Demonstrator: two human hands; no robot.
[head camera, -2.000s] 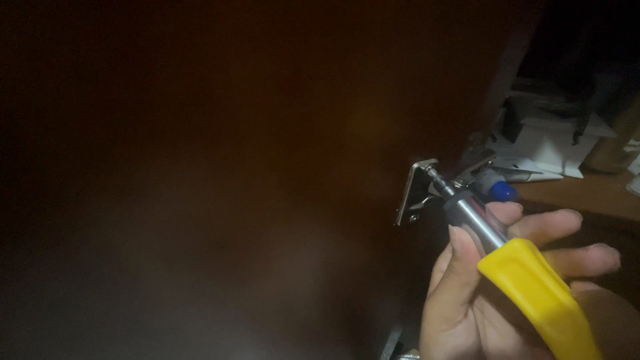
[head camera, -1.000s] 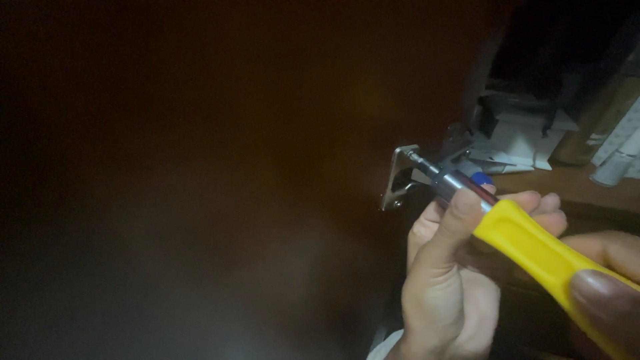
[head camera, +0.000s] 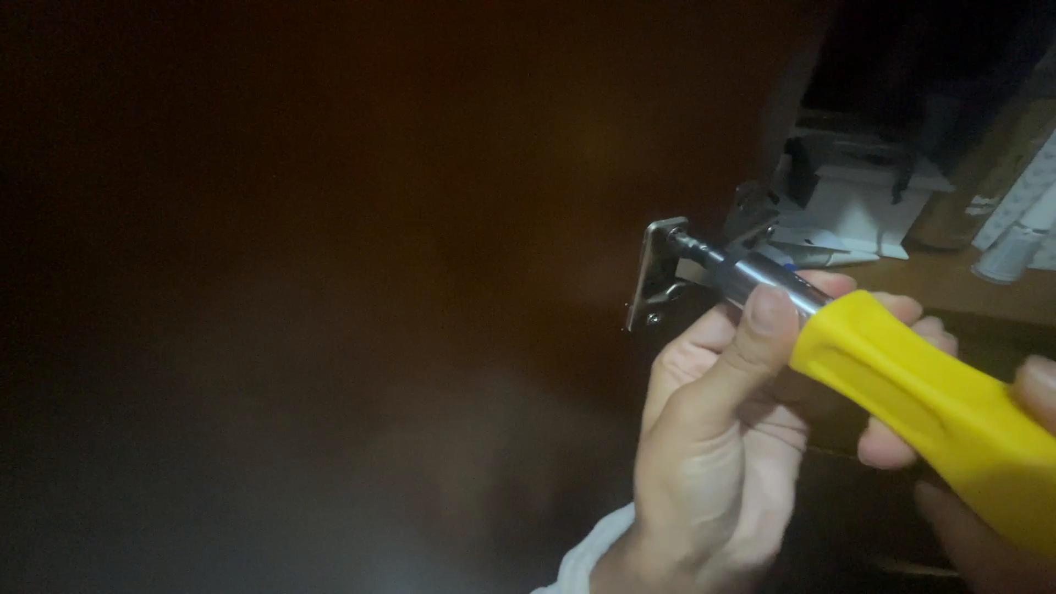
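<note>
A metal hinge (head camera: 654, 280) is fixed to the edge side of a dark wooden door panel (head camera: 371, 272). The bit of a yellow-handled screwdriver (head camera: 916, 388) meets a screw at the hinge's upper end, and another screw shows at its lower end. My left hand (head camera: 718, 421), below and right of the hinge, holds the screwdriver's metal shaft between thumb and fingers. At the right edge my right hand (head camera: 982, 487) is round the yellow handle, partly cut off by the frame and partly hidden behind the handle.
Behind the hinge is a wooden shelf (head camera: 949, 285) with white papers or a box (head camera: 866, 206). A clear cylindrical container (head camera: 1011, 252) stands at its right. The dark panel fills the left of the view.
My right hand, not distinguishable two seconds ago, has come onto the yellow handle. My left hand remains at the shaft, and the bit stays at the hinge's upper end.
</note>
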